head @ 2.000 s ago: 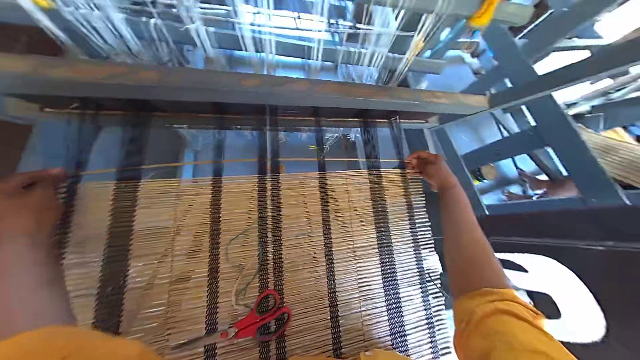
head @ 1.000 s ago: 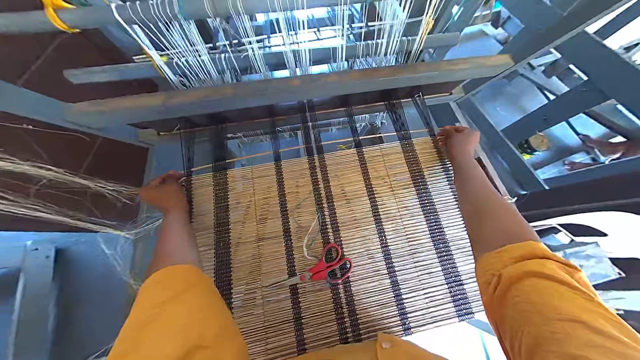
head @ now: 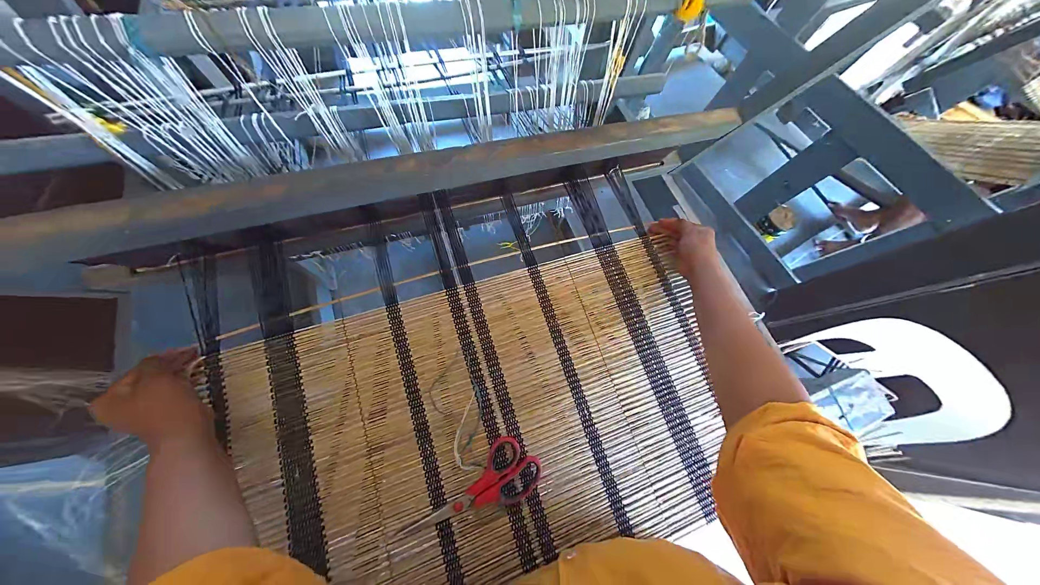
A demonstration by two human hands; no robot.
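A woven mat of straw-coloured strips with dark warp bands (head: 520, 349) spans the loom before me. One thin strip (head: 422, 278) lies across the dark warp threads just beyond the woven edge. My left hand (head: 154, 394) is at the mat's left edge, near the strip's left end, its fingers curled and partly hidden. My right hand (head: 686, 240) pinches at the strip's right end by the mat's right edge. Red-handled scissors (head: 487, 487) lie on the mat near my body, blades to the lower left. A loose pale thread (head: 461, 431) lies beside them.
A wooden beam (head: 390, 179) crosses above the warp. Behind it, white cord heddles (head: 284, 106) hang from the loom's bars. The grey loom frame (head: 886, 154) stands at right, with another person's feet (head: 873, 221) beyond it. Loose fibres (head: 49, 390) hang at far left.
Two seconds ago the strip lay nearly level in view, with a wider gap to the woven edge near my left hand. Both hands remain at the mat's two sides. The view has shifted and tilted.
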